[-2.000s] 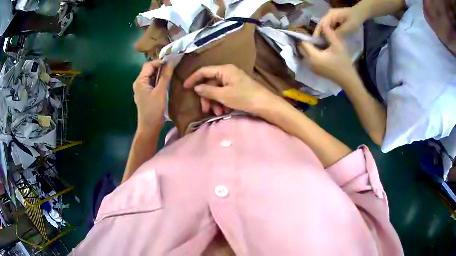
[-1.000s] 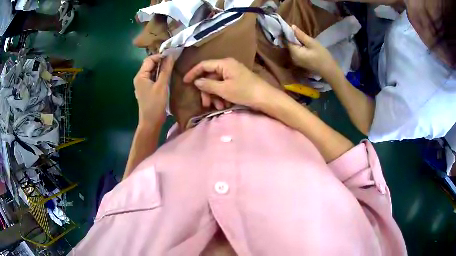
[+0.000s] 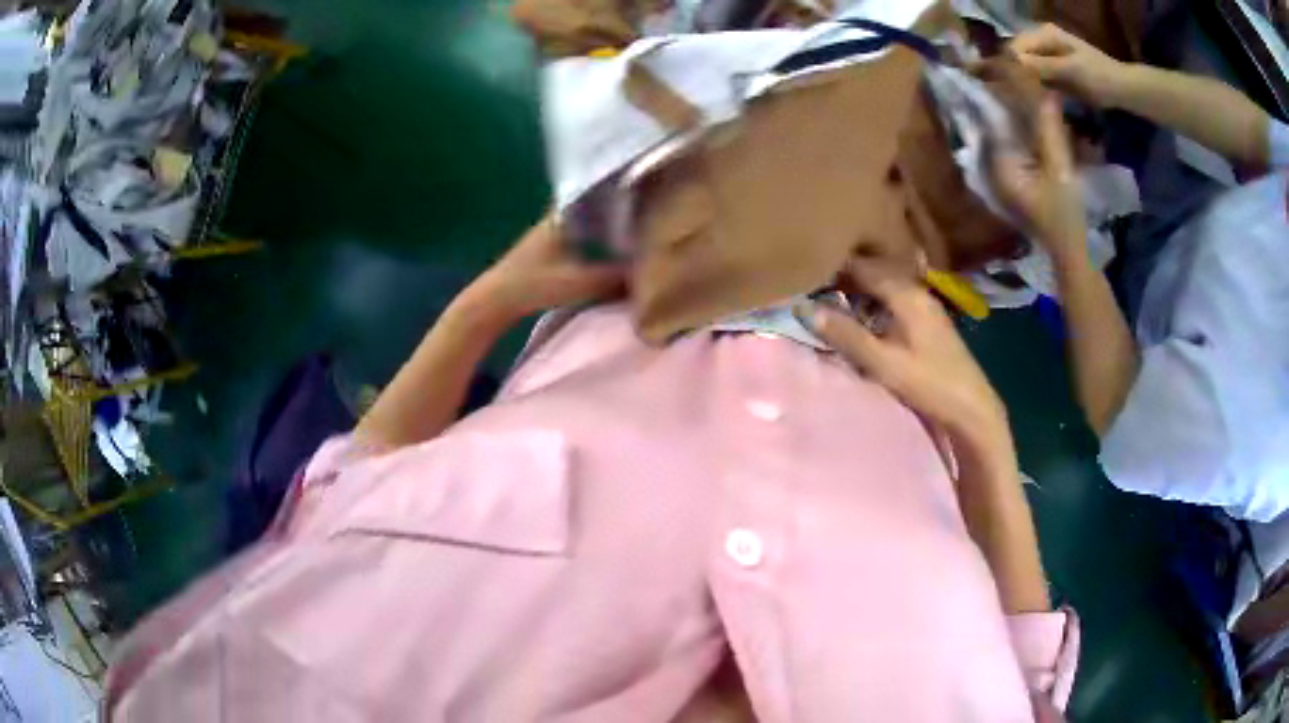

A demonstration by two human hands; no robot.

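The bundle of brown and white cloth pieces [image 3: 778,184] is in front of my pink shirt, with its lower brown edge against the shirt. A dark navy tie [image 3: 848,54] crosses its top. My left hand [image 3: 566,276] holds the bundle's lower left side; its fingers are hidden under the cloth. My right hand [image 3: 912,339] is at the bundle's lower right edge, fingers spread and blurred; whether it grips cloth is unclear. White flaps stand out at the bundle's upper left.
A co-worker in a white top [image 3: 1202,353] has both hands at the bundle's right side. A yellow rail end [image 3: 957,294] shows below those hands. A grey-white cloth heap [image 3: 120,156] lies on a yellow-edged rack at left. The green floor [image 3: 368,170] shows between rack and bundle.
The view has shifted, moving the scene rightward. My left hand has gone from the white edge to beneath the bundle. My right hand has moved off the brown face to the lower right edge.
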